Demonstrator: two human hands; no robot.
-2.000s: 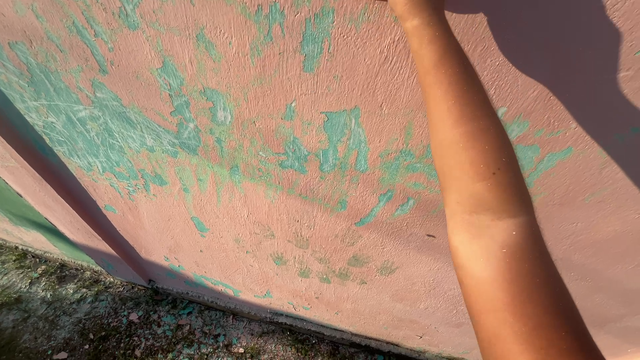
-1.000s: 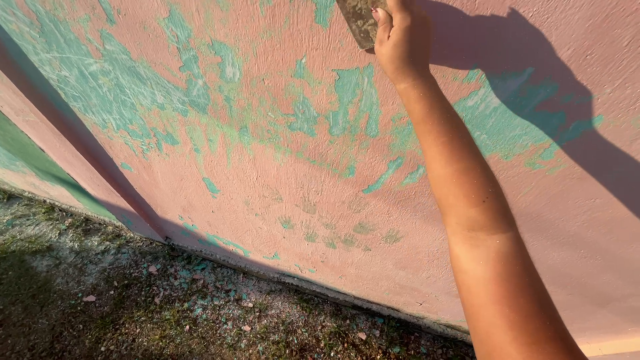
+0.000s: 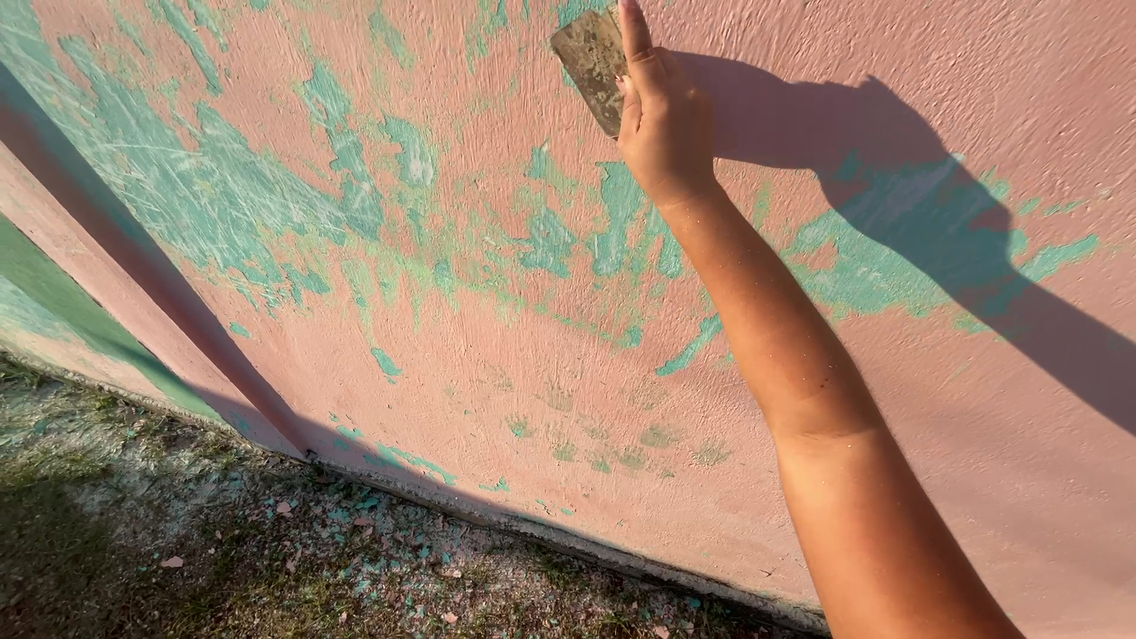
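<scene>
My right hand [image 3: 666, 120] is at the top, right of centre, closed around a flat, worn scraper blade [image 3: 593, 67] with brown stains. One finger stretches along the blade's right side, and the handle is hidden. The blade lies against or very near a pink painted wall [image 3: 550, 373]; contact cannot be told for certain. Around it the pink coat is broken by patches of turquoise paint [image 3: 266, 177], with a larger turquoise patch [image 3: 879, 257] right of my forearm. My left hand is out of view.
A raised pink pilaster [image 3: 151, 275] runs down the wall at the left, with a green wall section [image 3: 80, 311] beyond it. Grass and soil [image 3: 266, 568] with scattered paint flakes [image 3: 364, 532] lie along the wall's base. My arm's shadow falls on the wall at right.
The turquoise patch right of my forearm looks larger than two seconds ago. The scraper, out of view then, is now in view in my right hand. The view has shifted.
</scene>
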